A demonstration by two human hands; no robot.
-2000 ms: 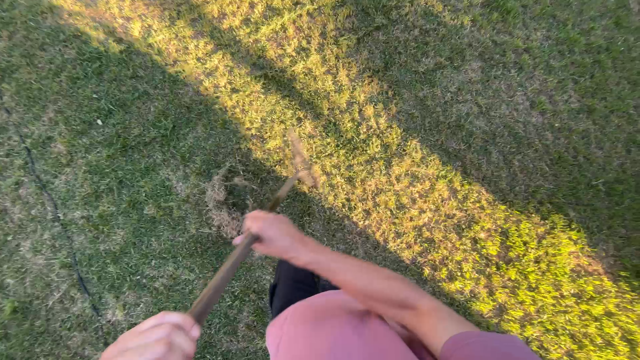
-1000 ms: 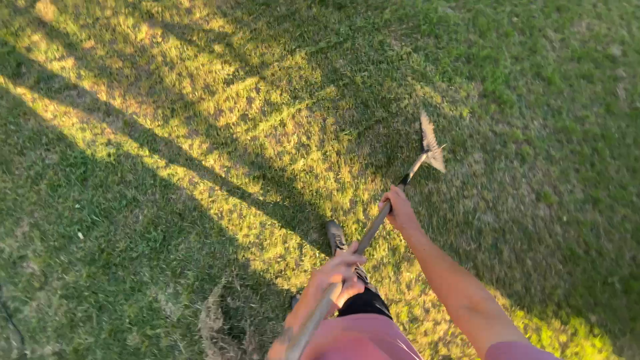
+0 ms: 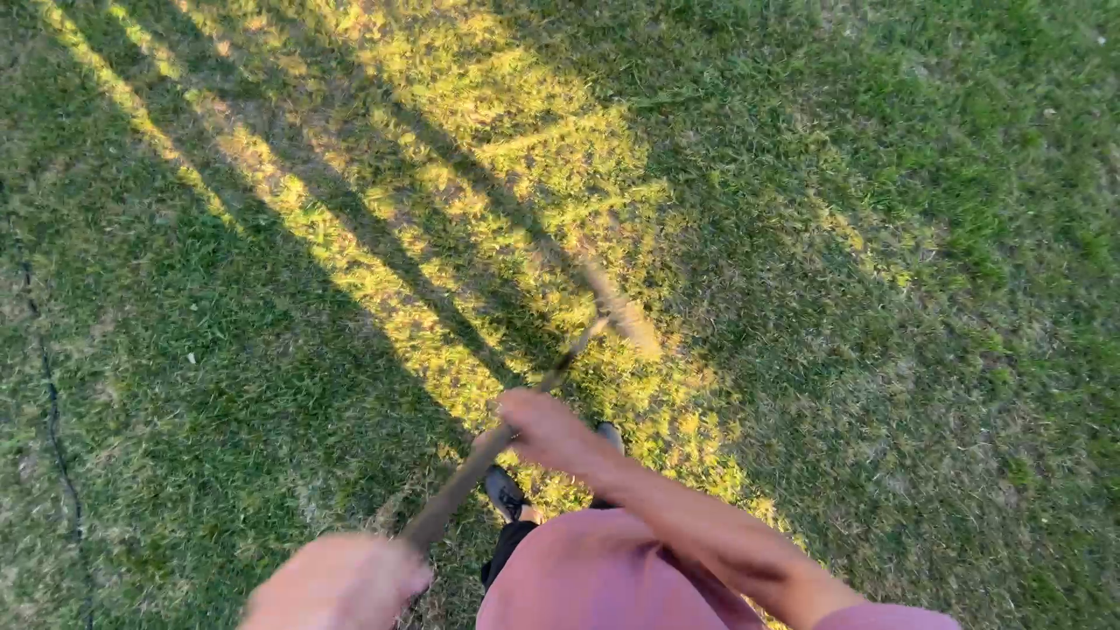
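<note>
My right hand (image 3: 542,429) is closed around the middle of a long wooden handle (image 3: 459,497). Nearer the bottom edge, my left hand (image 3: 346,582), blurred, grips the handle's upper end. The handle slants up and to the right to a rake head (image 3: 623,313), blurred by motion, over sunlit grass ahead of my feet. Whether its tines touch the grass cannot be told. Some dry grass clippings (image 3: 389,512) lie beside the handle, partly hidden by it.
Short lawn grass (image 3: 875,350) surrounds me, crossed by long shadows and bands of sunlight. A dark thin cable or hose (image 3: 54,420) runs along the grass at the left. My shoe (image 3: 505,492) stands just below my right hand.
The rake head was out to the right over shaded grass one second ago; now it is closer to my feet, over sunlit grass. Both hands remain on the handle. The view has shifted.
</note>
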